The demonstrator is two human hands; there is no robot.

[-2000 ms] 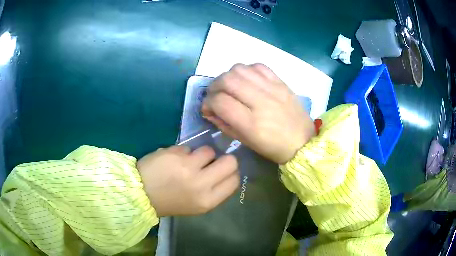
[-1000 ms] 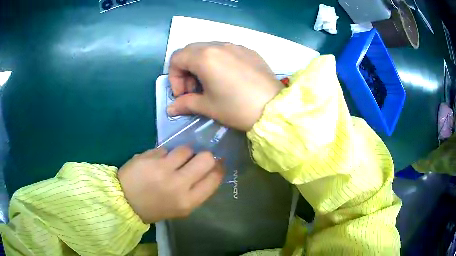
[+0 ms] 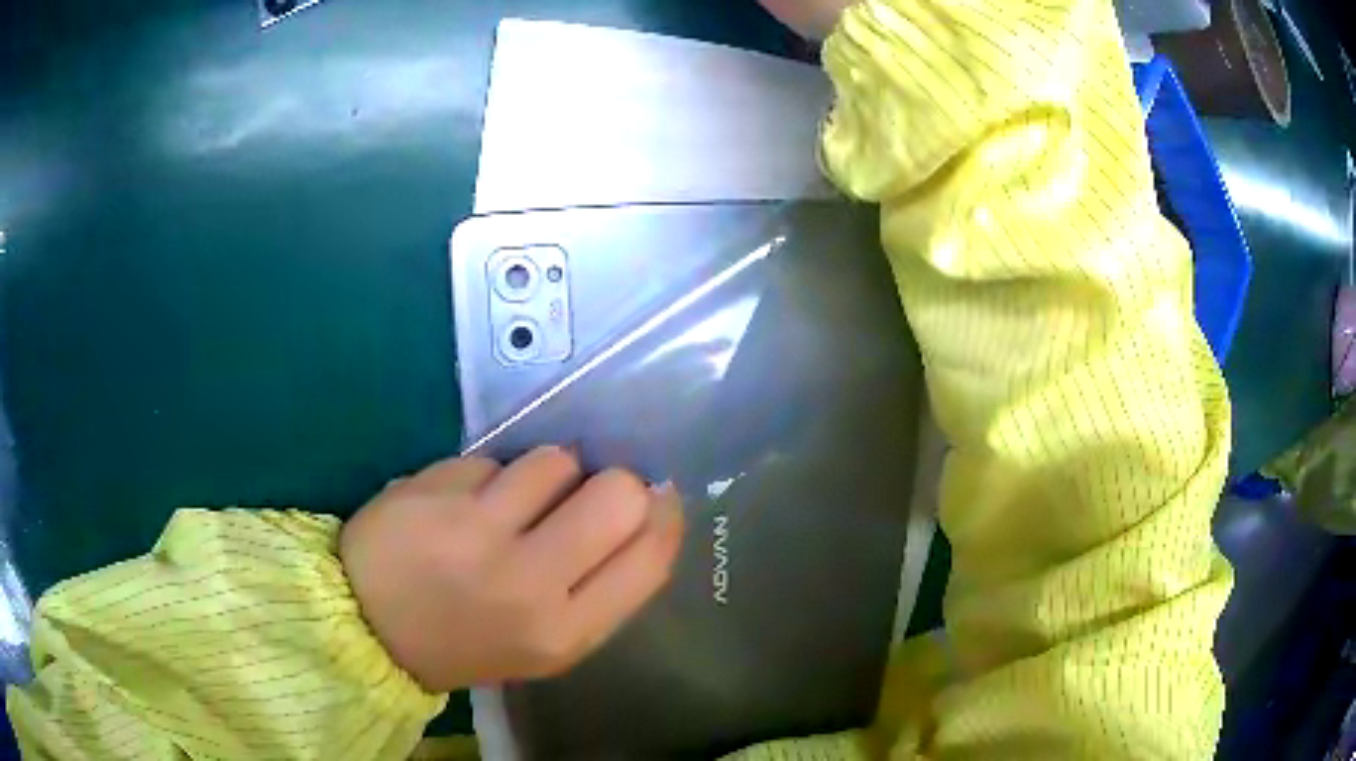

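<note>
A grey tablet (image 3: 803, 595) lies rear side up, pale lettering near its middle. Its rear camera module area (image 3: 531, 305), with two large circles, shows uncovered at the upper left corner. A clear protective film (image 3: 654, 357) is folded back from that corner, with a bright diagonal fold line and glare. My left hand (image 3: 513, 565) rests on the tablet's left edge with fingers curled at the folded film; the fingertips are partly hidden. My right hand (image 3: 808, 12) is mostly cut off by the top edge; its fingers are out of view.
A white backing sheet (image 3: 625, 127) sticks out beyond the tablet's top edge. A blue parts bin (image 3: 1212, 223) is at the right, partly behind my right sleeve. A brown tub (image 3: 1242, 67) stands at the upper right. A bit of another person's sleeve (image 3: 1316, 468) shows at the right edge.
My right hand has moved from the camera area up to the top edge, uncovering the camera module. My left hand stays at the folded film. The view has shifted slightly.
</note>
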